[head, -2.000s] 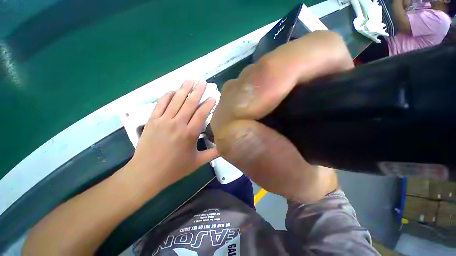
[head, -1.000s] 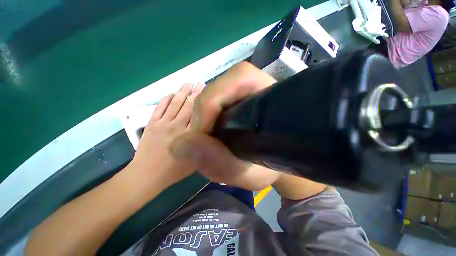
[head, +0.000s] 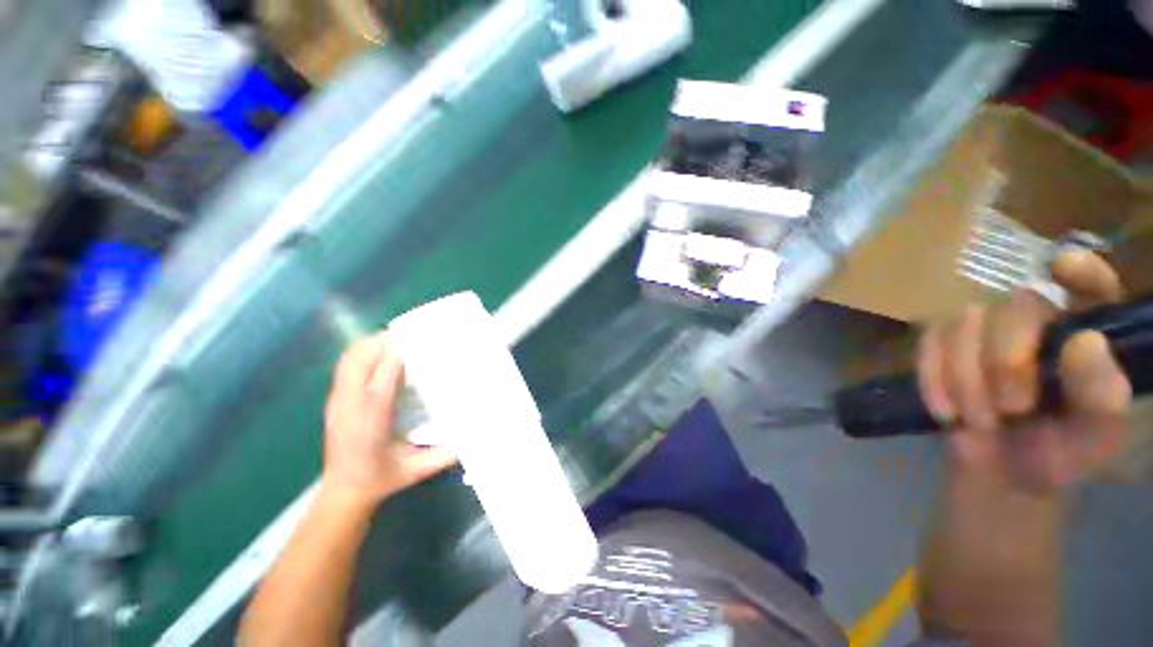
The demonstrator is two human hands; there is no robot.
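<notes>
My left hand (head: 369, 423) holds a long white plastic housing (head: 491, 436) by its side, above the edge of the green belt. The housing is tilted, its lower end near my shirt; its surface is overexposed and blurred. My right hand (head: 1018, 373) is closed around a black electric screwdriver (head: 885, 407) at the right, well apart from the housing. Its thin bit (head: 797, 417) points left over the floor.
A white and black screw feeder (head: 740, 183) stands beyond the housing. A white housing (head: 620, 53) lies on the green belt (head: 417, 234). An open carton (head: 904, 234) with white parts is at the right. Blurred blue items (head: 108, 297) are across the belt.
The view has turned. The hands, earlier together over the work, are now apart. The white housing is now held up in my left hand, and the screwdriver has moved right, away from it.
</notes>
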